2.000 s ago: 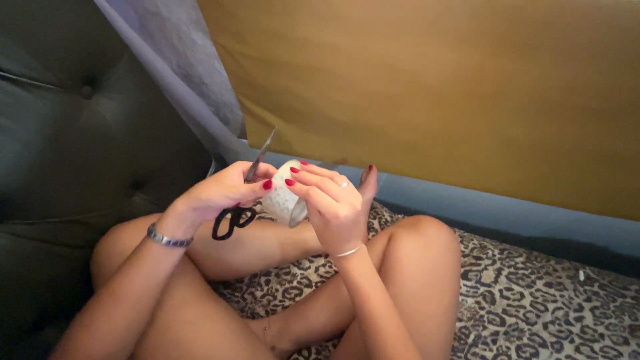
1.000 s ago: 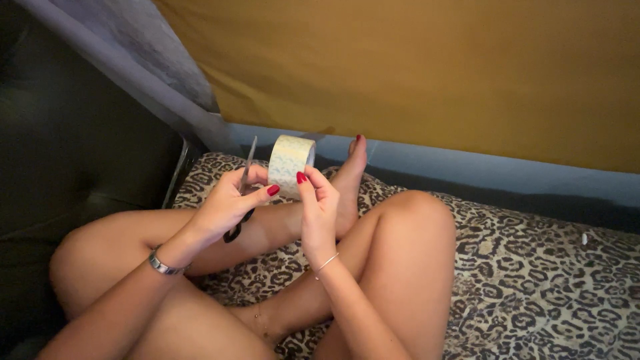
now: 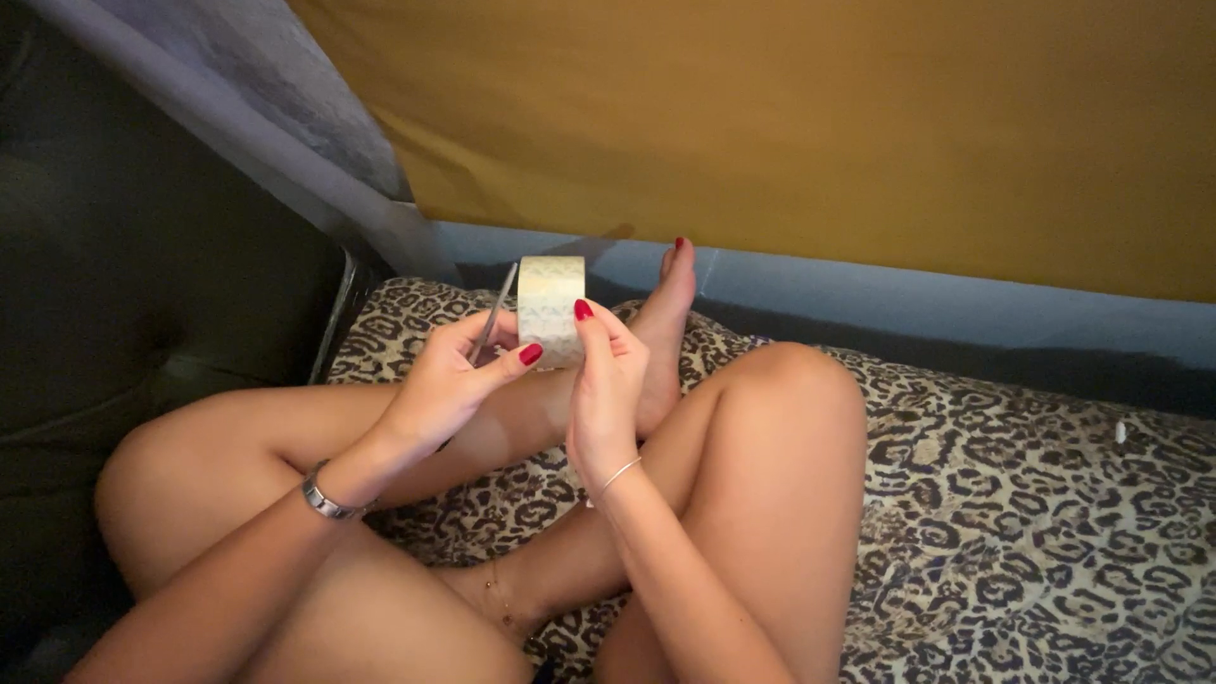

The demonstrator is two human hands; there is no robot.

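A roll of adhesive tape [image 3: 551,302] is held upright between both hands, its pale printed outer face toward me. My left hand [image 3: 456,380] has its thumb at the roll's lower left and also holds a pair of scissors [image 3: 495,313], one blade pointing up beside the roll. The scissors' handles are mostly hidden behind that hand. My right hand [image 3: 608,380] pinches the roll's right side between thumb and fingers, the thumb tip lying on the tape.
My crossed legs [image 3: 779,456] rest on a leopard-print cover [image 3: 997,532]. A dark tufted padded surface [image 3: 142,266] rises at the left. A mustard-coloured cloth [image 3: 807,123] hangs ahead. One small white object [image 3: 1120,433] lies on the cover at the right.
The roll was tilted and partly covered by fingers two seconds ago; now its outer face shows upright. My right hand has moved from over the roll to its right side. The scissors' black handles have gone mostly out of sight.
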